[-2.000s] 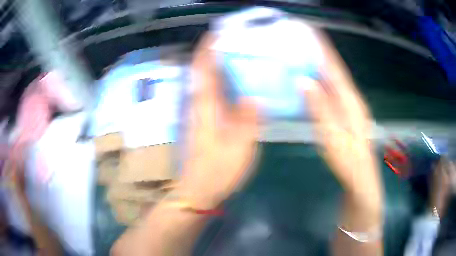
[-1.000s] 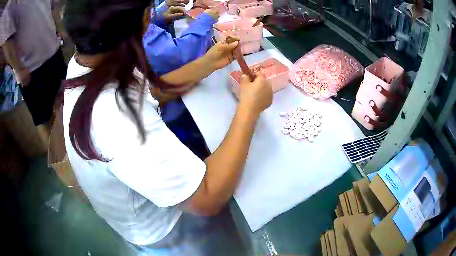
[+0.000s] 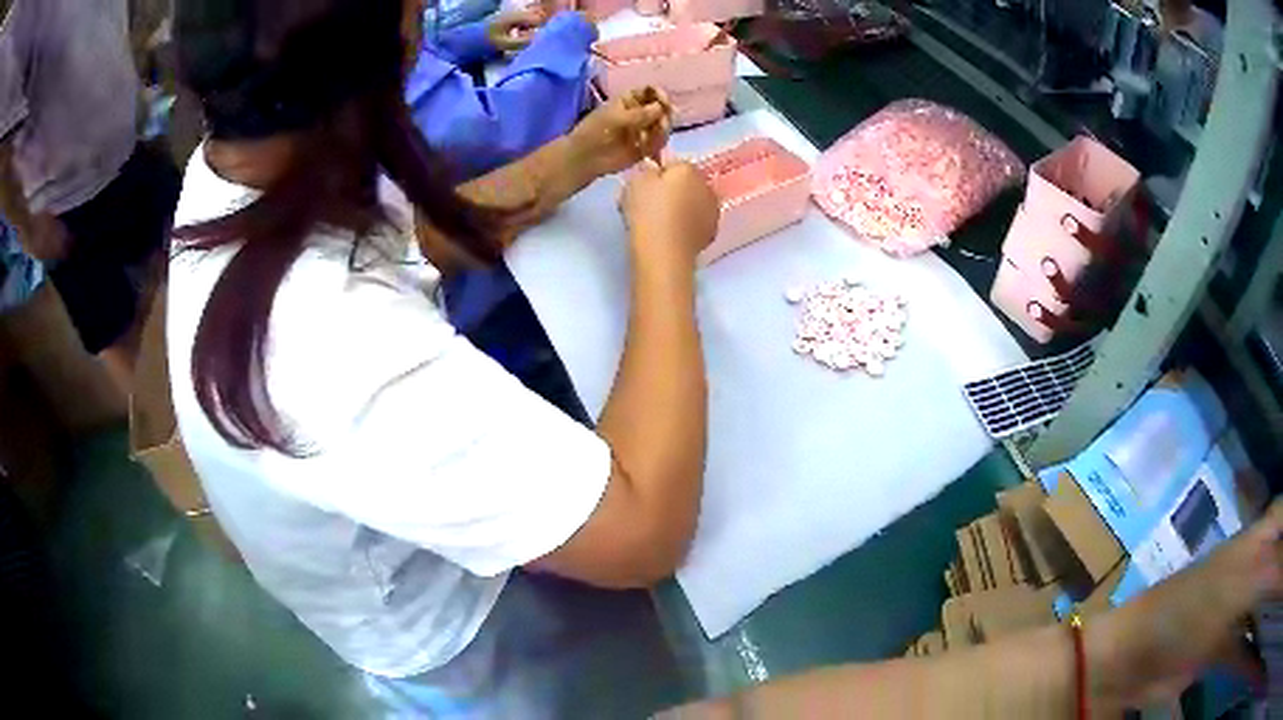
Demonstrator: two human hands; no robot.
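My left forearm, with a red string at the wrist, reaches in from the bottom, and my left hand is at the right edge, blurred and partly cut off. It lies in front of the carton blanks; whether it grips anything cannot be told. My right hand is out of the picture. The light blue and white carton blanks lie in a pile at the lower right, with brown flaps sticking out to the left.
A neighbour in a white shirt works with both hands over a pink basket. A white sheet bears loose pink-white parts. A clear bag of pink parts, stacked pink baskets, a grid sheet and a metal post stand beyond.
My left arm has come in across the bottom right, over the pile's lower part. The neighbour's hands have moved slightly left. Two seconds ago the view faced the belt, with both hands around a carton.
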